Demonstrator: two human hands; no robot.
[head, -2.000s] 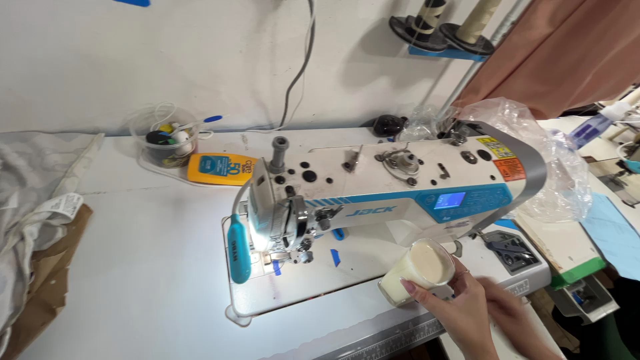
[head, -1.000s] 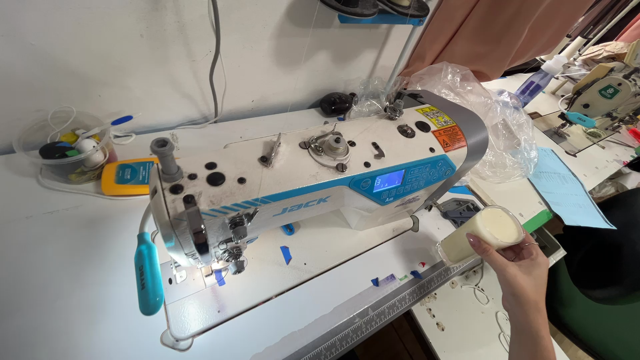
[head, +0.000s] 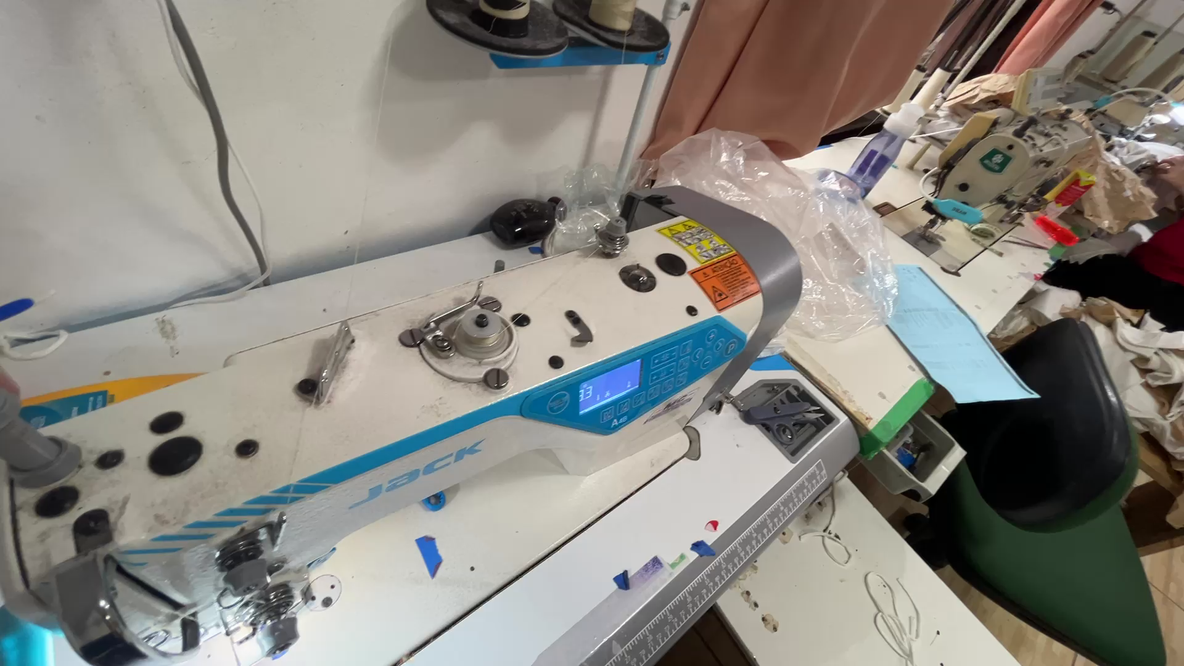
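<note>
Neither my left hand nor my right hand shows in the head view at this moment, and the white cup seen earlier is out of view too. A white and blue Jack industrial sewing machine spans the table from lower left to centre, its small display lit. A bobbin winder sits on top of the arm. Small thread snips lie in the grey tray at the table's right end. Blue tape scraps are stuck on the bed, and a ruler strip runs along the front edge.
Clear plastic bags lie behind the machine head. Thread cones stand on a blue-armed holder above. To the right are a blue paper sheet, a green and black chair, a spray bottle and another sewing machine.
A hand holding the white cup was at the machine's front right, then farther right by the table's end; now both are out of view. The view has shifted toward the right.
</note>
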